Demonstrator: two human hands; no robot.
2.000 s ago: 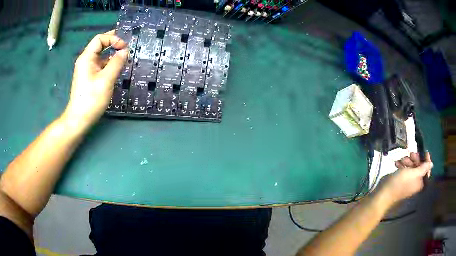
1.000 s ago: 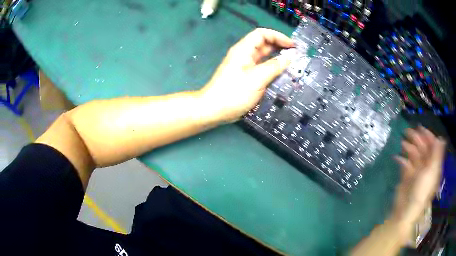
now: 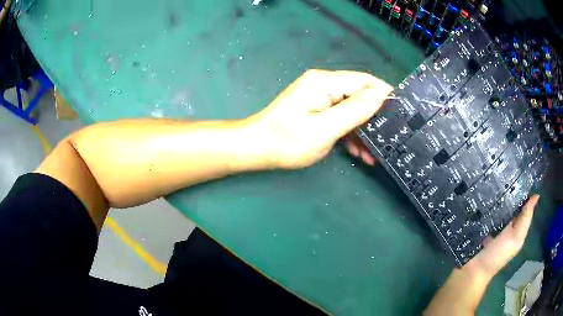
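A black PCB panel (image 3: 460,139) with white print and square openings is held tilted above the mat on the right. My left hand (image 3: 330,117) grips its left edge, with some fingers showing beneath it. A thin silvery strand, apparently solder wire (image 3: 401,97), sticks out from the left thumb and fingertip over the panel. My right hand (image 3: 503,244) is at the panel's lower right edge, thumb along the rim; its other fingers are hidden beneath. No soldering iron shows in either hand.
Stacks of populated panels (image 3: 537,80) stand behind the held panel. A small whitish box (image 3: 523,287) is at the lower right, near my right wrist. Part of a blue bin (image 3: 555,234) shows at the right rim. The green mat (image 3: 204,68) carries silvery specks.
The view has turned left. The panel, first flat on the mat, is now raised and tilted. My right hand has come from the bench's right end, without the iron, onto the panel's edge.
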